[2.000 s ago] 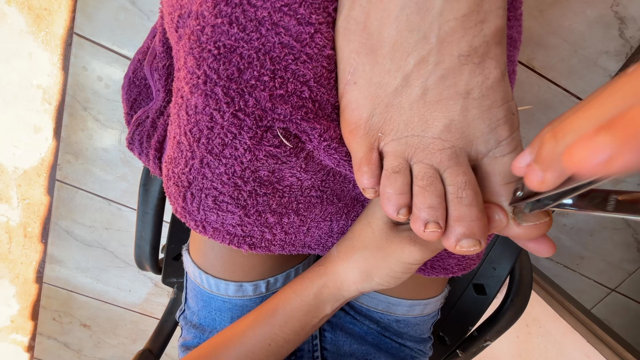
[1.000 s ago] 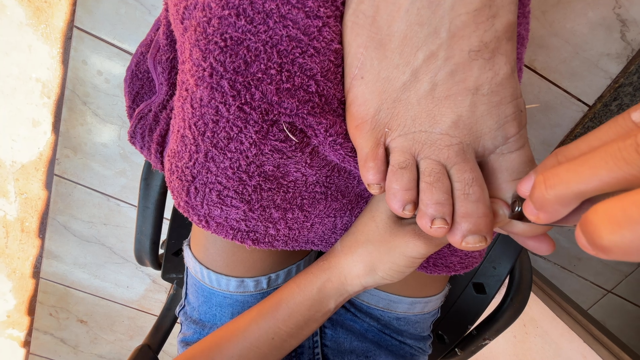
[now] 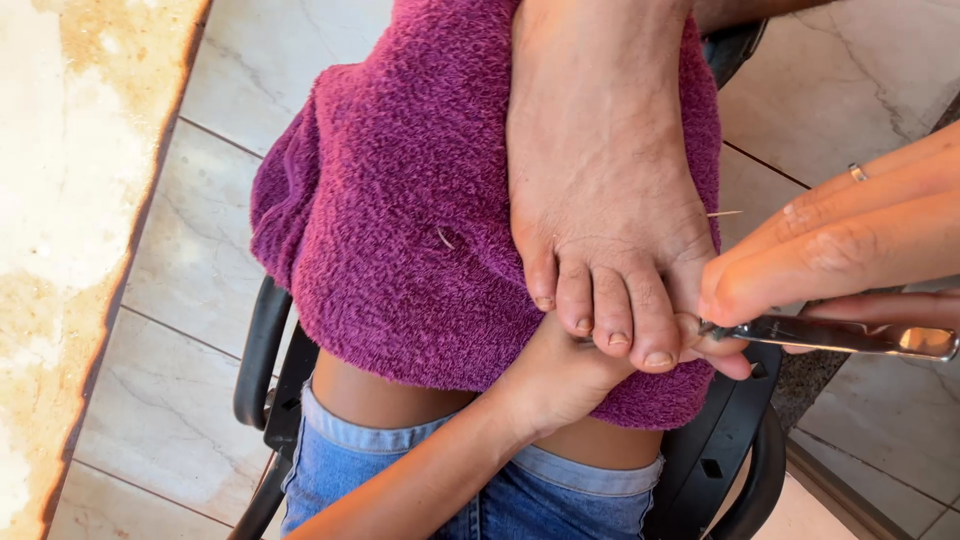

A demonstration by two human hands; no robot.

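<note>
Another person's bare foot [image 3: 607, 165] rests on a purple terry towel [image 3: 405, 225] spread over my lap. From below, my left hand [image 3: 577, 367] grips the front of the foot, its fingers coming out beside the big toe, partly hidden under the toes. My right hand [image 3: 817, 240], with a ring on one finger, holds a shiny metal nail nipper [image 3: 847, 335] at the right. The tool's tip is at the big toe's nail, which the tip and my fingers partly hide. A curved pale sliver [image 3: 445, 238] lies on the towel.
A thin pointed wooden stick [image 3: 724, 214] sticks out from the towel's right edge. Black chair arms [image 3: 259, 352] flank my legs in denim shorts [image 3: 405, 465]. Marble-look floor tiles [image 3: 172, 375] lie beneath, with a sunlit stained surface [image 3: 82, 150] at the left.
My right hand has turned, and the nipper's handle, hidden one second ago, shows again. My left hand keeps its hold on the foot.
</note>
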